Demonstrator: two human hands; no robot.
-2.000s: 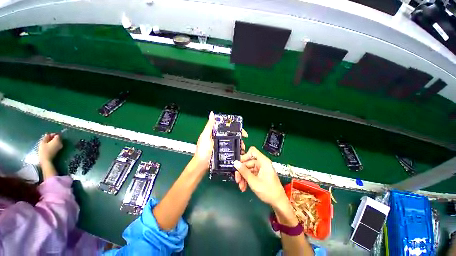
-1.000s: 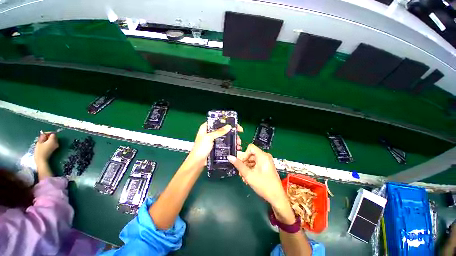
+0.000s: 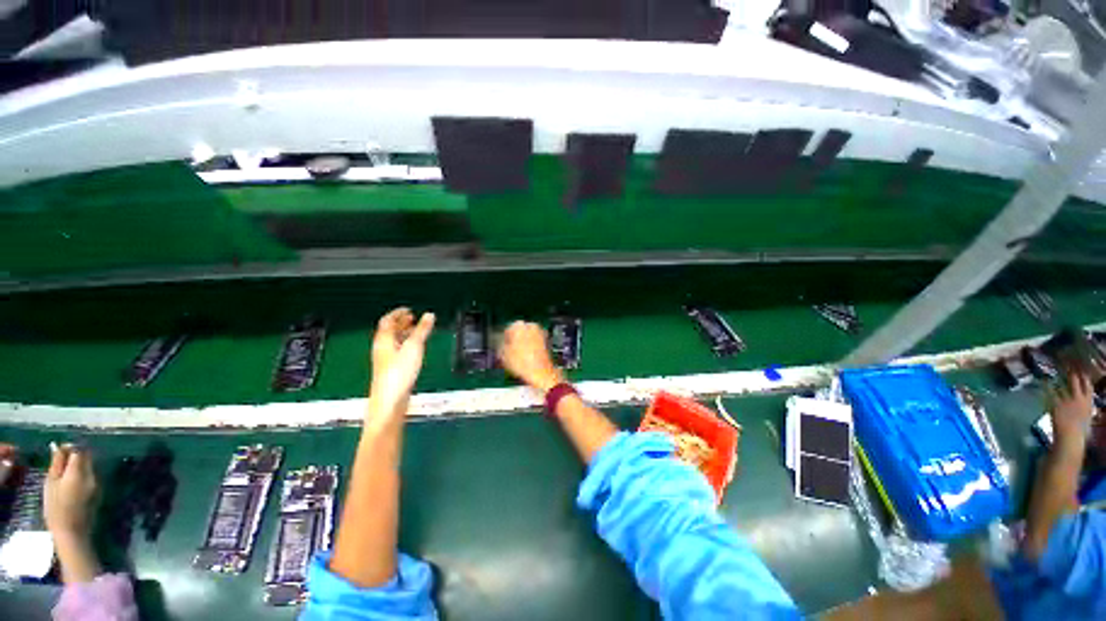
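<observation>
A phone assembly (image 3: 473,340) lies on the green belt between my hands, dark with a battery in its middle. My left hand (image 3: 399,349) is raised to its left with fingers apart and empty. My right hand (image 3: 529,353) is just to its right, between it and another phone assembly (image 3: 565,341). Its fingers are curled, small and blurred; I cannot tell whether it holds anything. Two opened phone assemblies (image 3: 239,507) lie on the bench left of my left forearm.
A white rail (image 3: 461,400) divides belt and bench. An orange-red bin (image 3: 728,451) of tan strips stands by my right forearm. Right of it are black pads on white card (image 3: 824,453) and a blue tray (image 3: 928,451). Other people's hands are at both sides. Black sheets (image 3: 483,154) hang from the shelf.
The phone assembly has left my hands and one now lies on the belt between them. My hands have moved apart, over the belt. The view has shifted, showing more shelf and another person at right.
</observation>
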